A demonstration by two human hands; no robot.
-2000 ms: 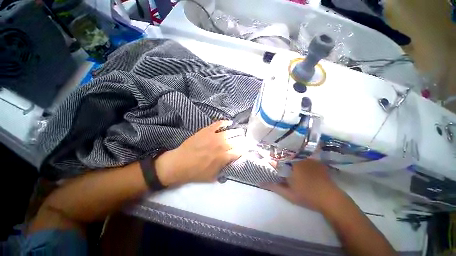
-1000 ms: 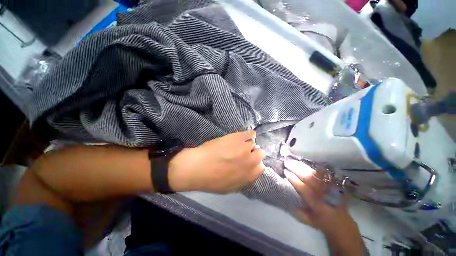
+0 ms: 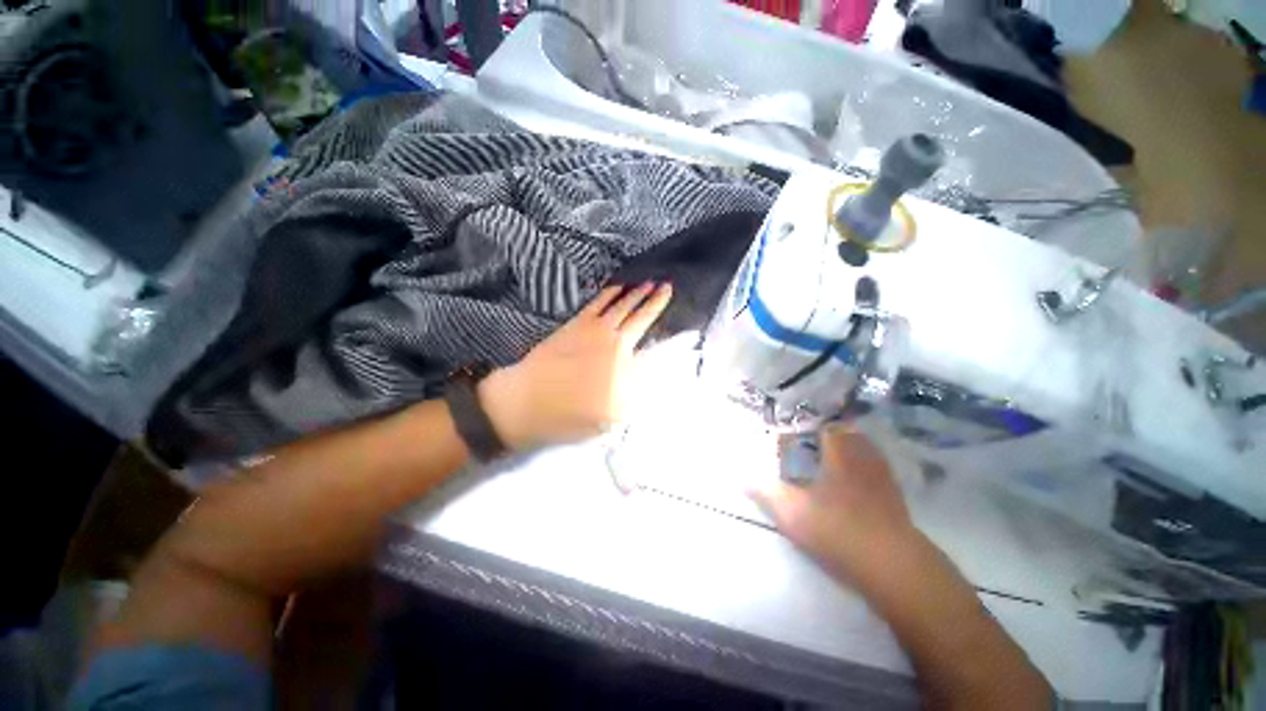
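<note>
The striped garment (image 3: 472, 264) lies bunched on the white machine table, left of the sewing machine head (image 3: 805, 299). A plain dark part (image 3: 701, 264) of it shows beside the head. My left hand (image 3: 569, 372) lies palm down at the garment's edge, fingers spread, just left of the head. My right hand (image 3: 847, 503) is bent below the head, near the needle area; its fingertips are blurred. A small grey piece (image 3: 800, 458) shows at its fingers. Glare hides the needle, the presser foot and the cloth beneath.
A dark machine part (image 3: 118, 139) stands at upper left. A clear plastic bag (image 3: 128, 331) lies at the left table edge. A white trough (image 3: 958, 132) with clear plastic is behind the machine. Another person's arm (image 3: 1180, 139) and dark cloth (image 3: 1007, 70) are at upper right.
The view has swung back from the close-up of the head. The striped cloth seen between my hands is gone or lost in glare, and my left fingers are now spread. Dark cloth shows beside the head.
</note>
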